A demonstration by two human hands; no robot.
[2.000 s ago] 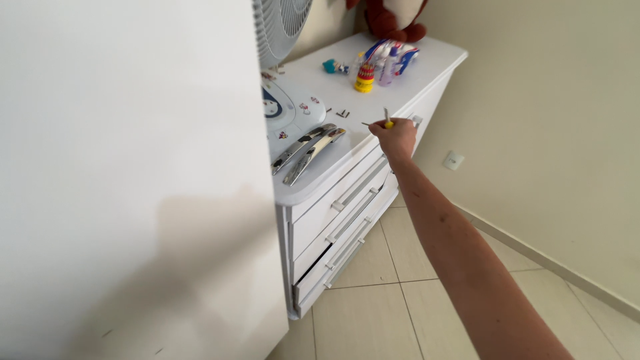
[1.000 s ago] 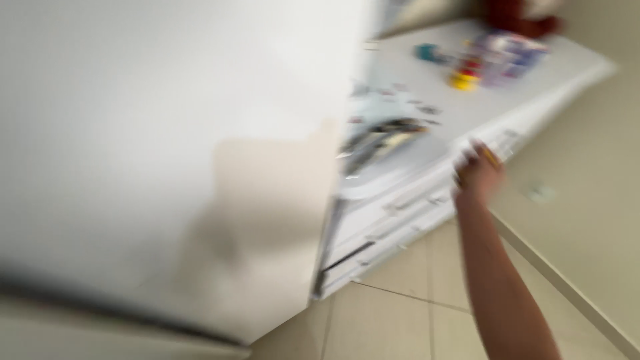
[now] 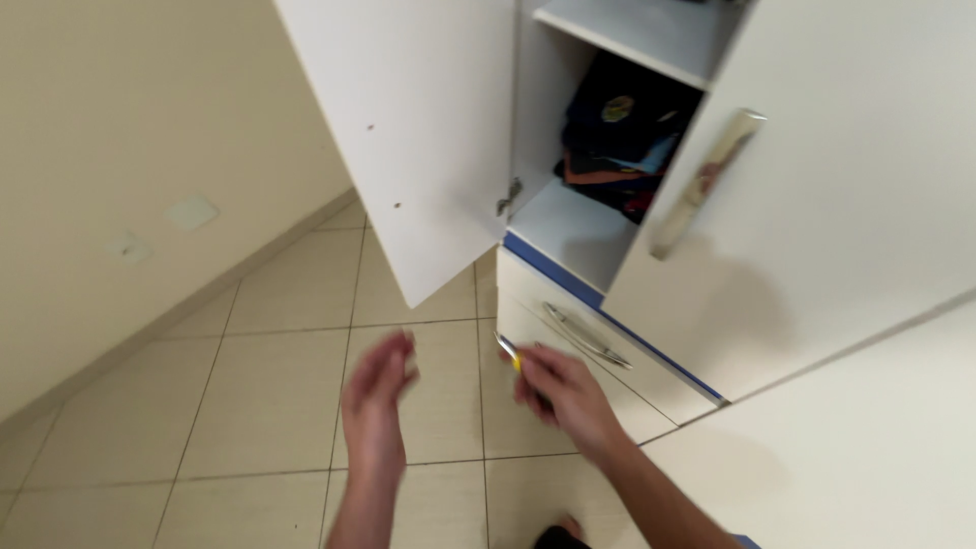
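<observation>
My right hand point(image 3: 557, 389) is closed around a screwdriver point(image 3: 506, 349) with a yellow part on its handle and a metal shaft pointing up and left. To its left, my left hand point(image 3: 381, 381) is raised above the floor, blurred, with nothing seen in it. Ahead of both hands is an open white cabinet door point(image 3: 427, 152) with two small holes and no handle on the side that shows. A metal handle point(image 3: 705, 187) is fixed on the neighbouring closed door point(image 3: 854, 191). Below the open compartment, a drawer front bears a curved metal handle point(image 3: 585, 335).
Folded clothes point(image 3: 621, 130) lie in the open compartment under a shelf point(image 3: 633, 34). A hinge point(image 3: 509, 197) joins the open door to the cabinet side. Wall plates point(image 3: 192, 212) are on the left wall. A foot point(image 3: 560, 534) shows at the bottom on the tiled floor point(image 3: 259, 412).
The view has swung from a white dresser to the wardrobe. My right hand has left the dresser top with the screwdriver. My left hand, unseen before, is in view.
</observation>
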